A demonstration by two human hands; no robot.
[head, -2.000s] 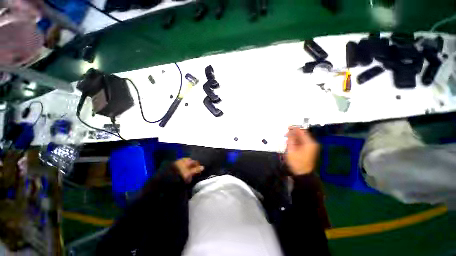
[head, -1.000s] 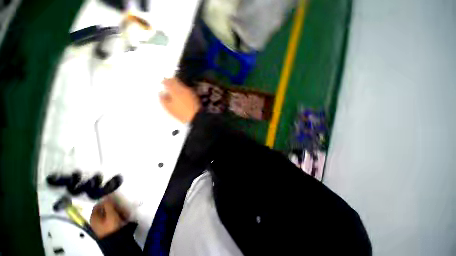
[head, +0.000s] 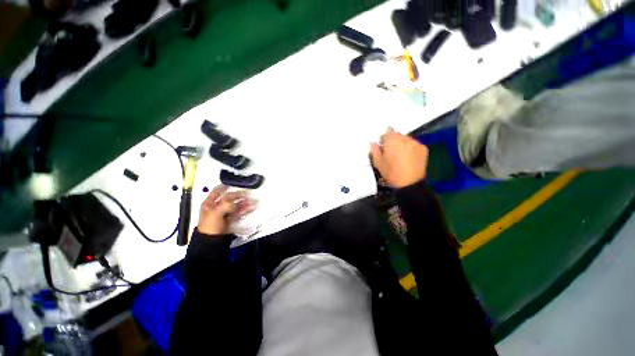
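Note:
Three black housings point(head: 241, 179) lie in a slanted row on the white bench point(head: 299, 111). My left hand point(head: 224, 207) is just below the nearest housing, over the bench's near edge. It is blurred, its fingers look apart, and no held thing shows. A faint shiny patch beside it is unclear. My right hand point(head: 402, 158) is at the near edge further right, fingers curled. Whether it holds something small is hidden. A hammer point(head: 186, 195) with a yellow and black handle lies left of the housings. Small black dots point(head: 345, 189) lie between my hands.
A black box point(head: 87, 226) with a red light and cable stands at left. An orange-handled tool point(head: 411, 67), a pale teal piece point(head: 416, 96) and piled black housings point(head: 477, 24) lie at upper right. A person's sleeve point(head: 564, 125) is at right. The green belt point(head: 230, 52) runs behind.
The view has swung back from a strong tilt. My left hand stays near the housings and hammer. My right hand stays near the bench edge, now with fingers curled.

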